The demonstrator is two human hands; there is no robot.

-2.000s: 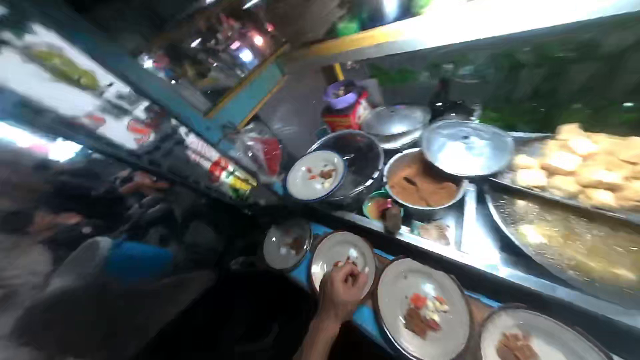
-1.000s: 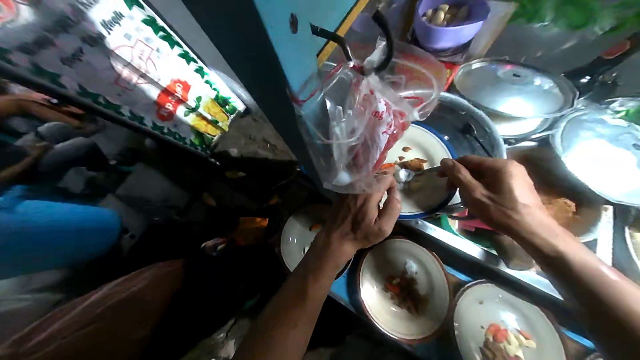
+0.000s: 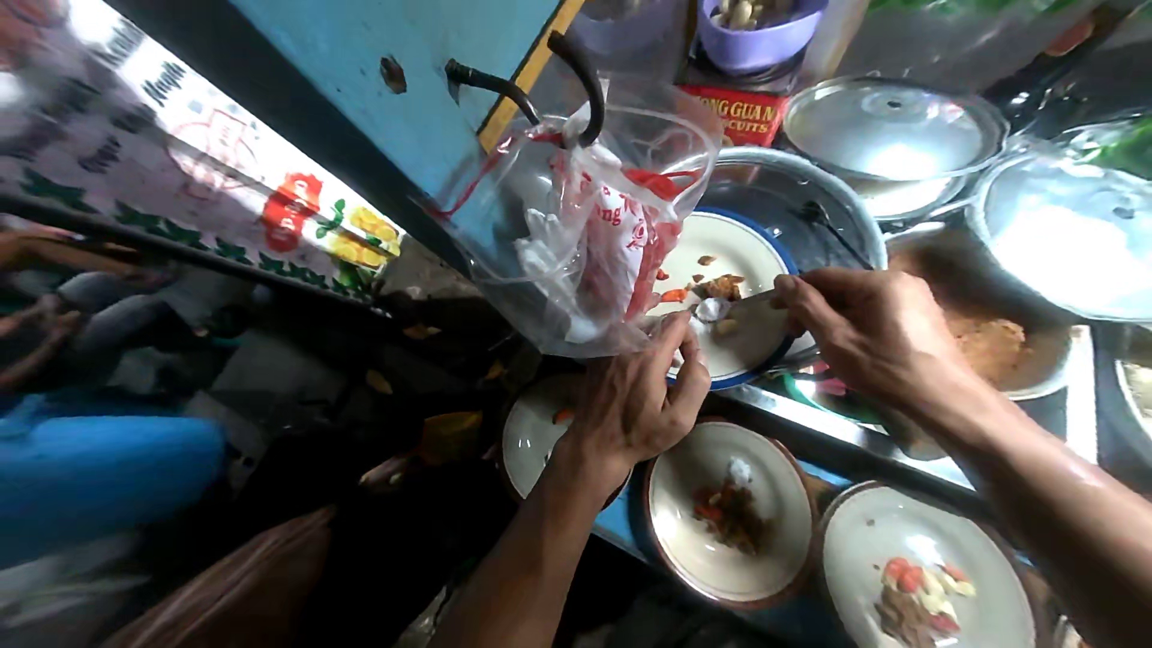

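My right hand (image 3: 864, 328) grips the handle of a small metal spoon (image 3: 747, 301), whose bowl carries a white substance over a blue-rimmed plate (image 3: 765, 247). Orange-red pieces and brown paste lie on that plate. My left hand (image 3: 643, 391) reaches to the plate's near left edge, fingers bent beside the spoon's tip; whether it pinches anything cannot be seen. A clear plastic bag (image 3: 576, 243) with red and white bags inside covers part of the plate. Below, a brown-rimmed plate (image 3: 684, 540) holds red pieces, brown paste and a white dab.
The bag hangs from dark hooks (image 3: 504, 85) on a blue post (image 3: 360, 54). Behind stand a lidded pot (image 3: 895, 126), a purple bowl (image 3: 760, 40) and a large metal basin (image 3: 832, 193). Another plate (image 3: 954, 540) with chopped pieces lies lower right. A person in blue is at left.
Two seconds ago one hand was over a brown-rimmed plate; now both hands are at the blue-rimmed plate. That brown-rimmed plate now shows a white dab. The view has moved in closer.
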